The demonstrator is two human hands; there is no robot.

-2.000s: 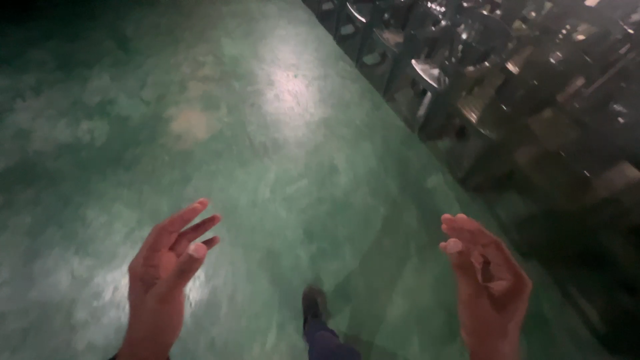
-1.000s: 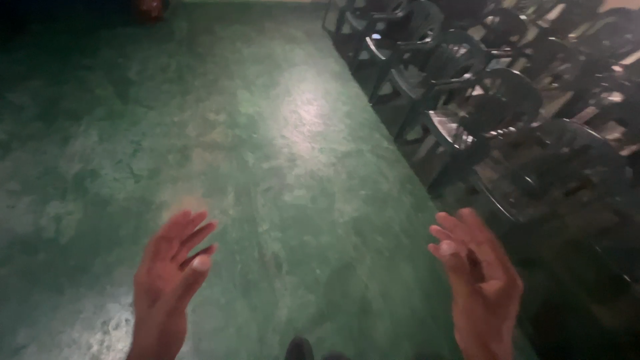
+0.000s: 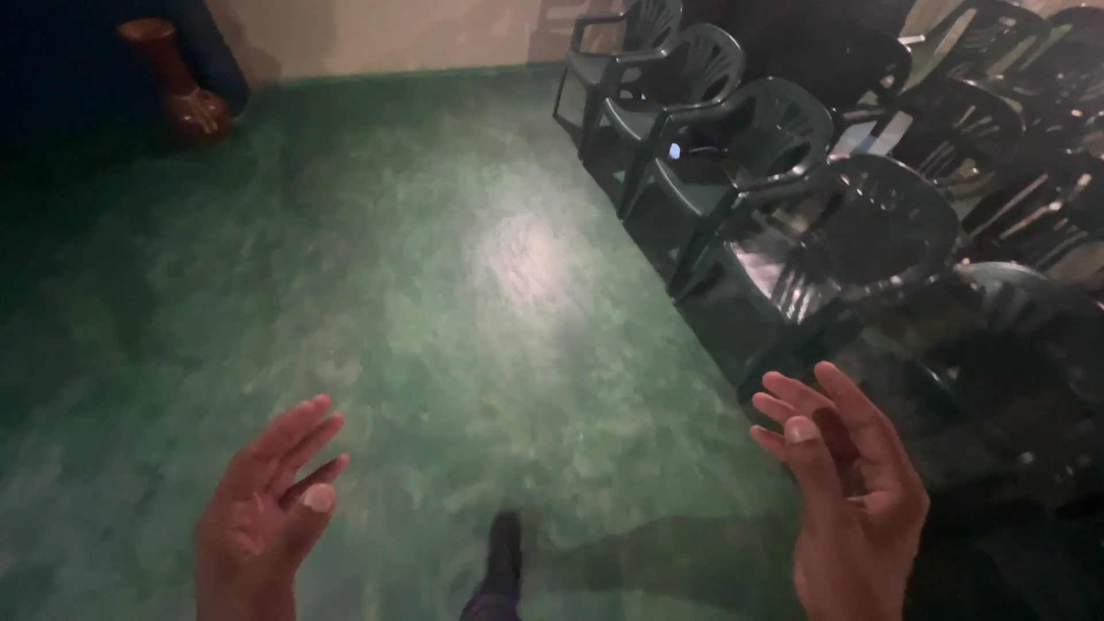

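My left hand (image 3: 267, 509) is raised at the lower left over the green floor (image 3: 414, 345), palm turned inward, fingers apart and holding nothing. At the lower right, my right hand (image 3: 845, 492) is raised too, its fingers slightly curled and apart, with nothing in it. Behind the right hand in the view stand dark plastic armchairs (image 3: 785, 129); the hand touches none of them. One of my feet, in a dark shoe (image 3: 506, 539), shows between the hands at the bottom edge.
Several rows of plastic armchairs fill the right side. A tall reddish-brown vase (image 3: 197, 112) stands at the upper left beside a dark blue surface (image 3: 60, 60). A pale wall (image 3: 388, 34) closes off the far end. Light reflects off the floor's middle.
The view has tilted up and moved forward, so the whole vase and the far wall now show. Both hands stay raised and apart, with the right fingers spread a little more.
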